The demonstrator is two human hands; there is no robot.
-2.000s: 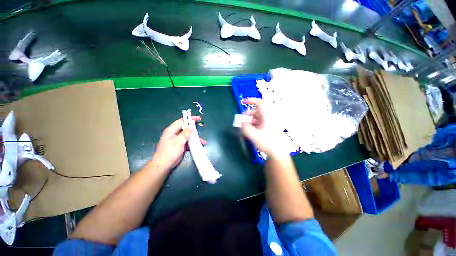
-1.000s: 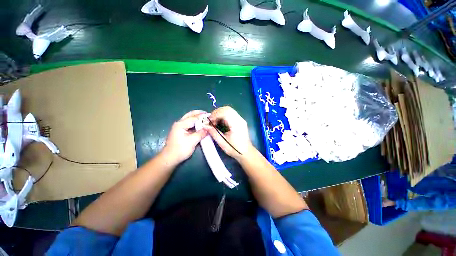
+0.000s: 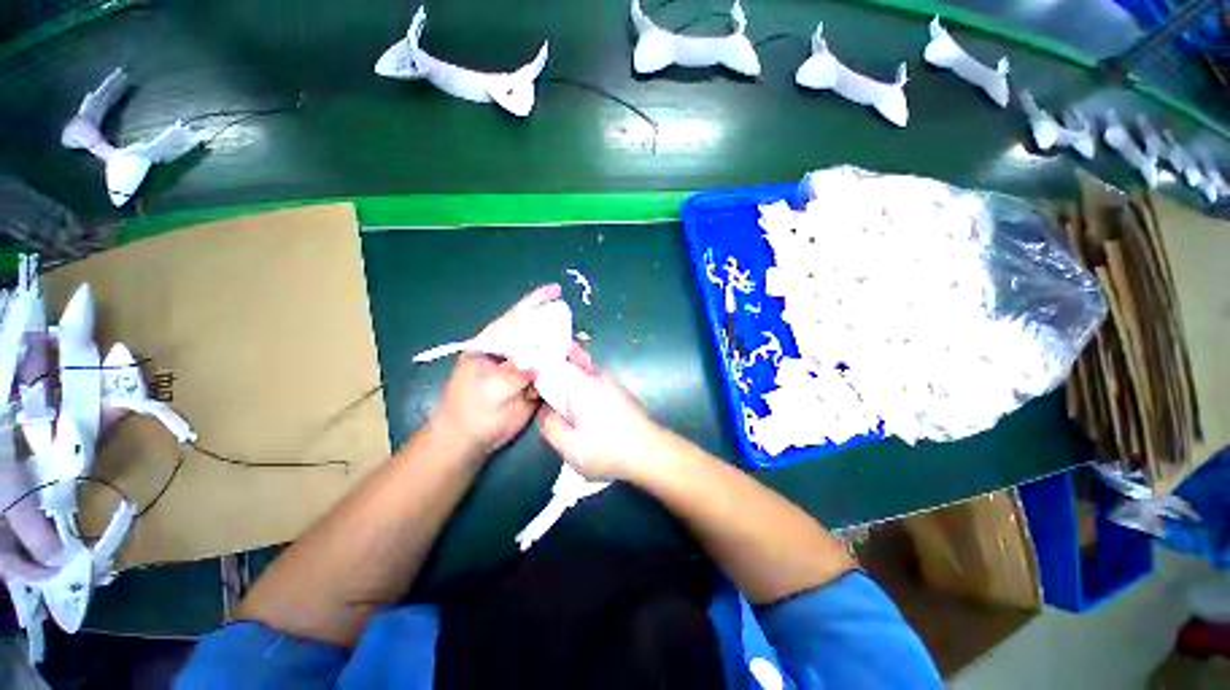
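A glossy white curved housing is held over the dark green bench mat, in front of me. One flared end shows at the top with a thin prong reaching left, and the other forked end shows below my right hand. My left hand grips the upper end from the left. My right hand is closed around the middle from the right. The fingers hide part of the housing, and I cannot tell whether a small part is between them. A tiny white curly clip lies on the mat just beyond the hands.
A blue parts tray under a bag of small white parts is at right, beside stacked cardboard dividers. Piled housings lie on a cardboard sheet at left. Housings are spaced along the conveyor.
The housing has been turned, its flared end now facing up and left. My right hand has moved down from the upper end to the middle. The dark wire across my right hand no longer shows.
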